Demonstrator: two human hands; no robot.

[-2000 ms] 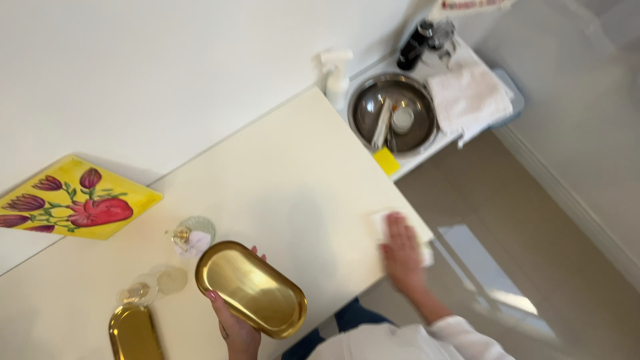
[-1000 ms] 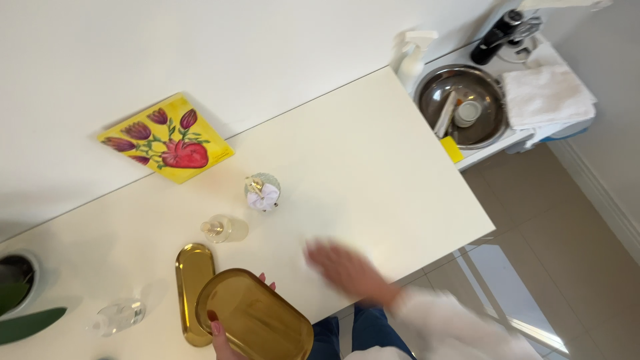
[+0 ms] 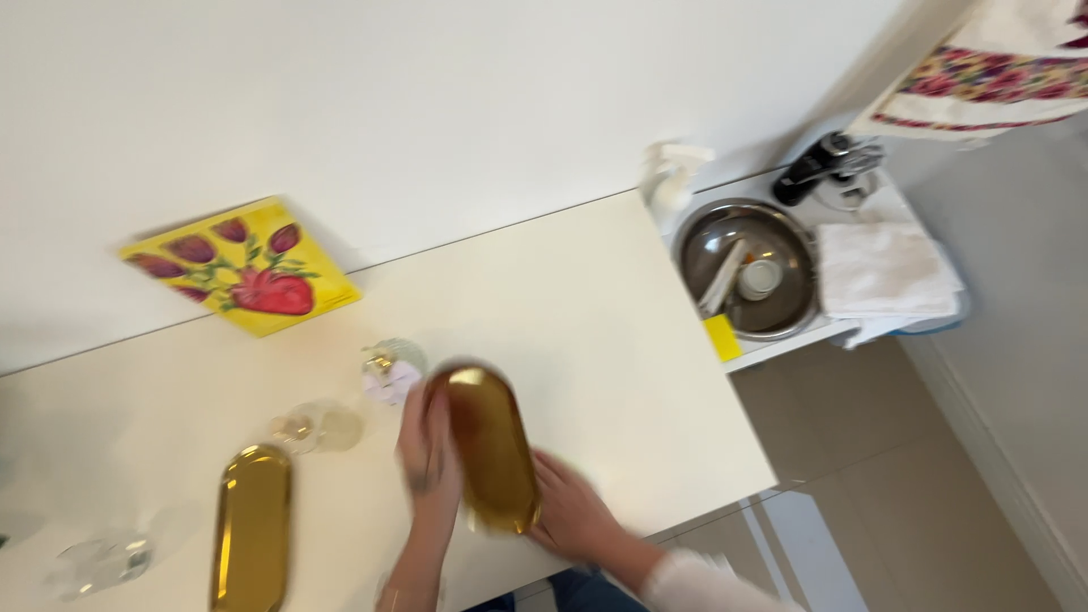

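Observation:
A gold oval metal tray [image 3: 484, 450] is held above the white tabletop between both hands. My left hand [image 3: 429, 446] grips its left long side, and my right hand [image 3: 574, 510] holds it at the lower right edge; both are somewhat blurred. Just left of the held tray stands a small glass container [image 3: 393, 370] with a gold-coloured top and a pale lilac piece. Another gold oval tray [image 3: 255, 531] lies on the tabletop further left, with a clear glass bottle [image 3: 319, 427] behind it.
A yellow painting [image 3: 255, 268] leans on the wall. Clear glassware [image 3: 102, 565] stands at lower left. Beyond the table's right edge are a white spray bottle [image 3: 676, 174], a steel bowl [image 3: 748, 268] with items inside, a black bottle-like object [image 3: 807, 170] and folded white cloth [image 3: 884, 272].
My right hand has come from the table's right side, where it lay on a pale cloth, to the gold tray. The tray, earlier in my left hand alone, is now in both hands and turned more upright in view.

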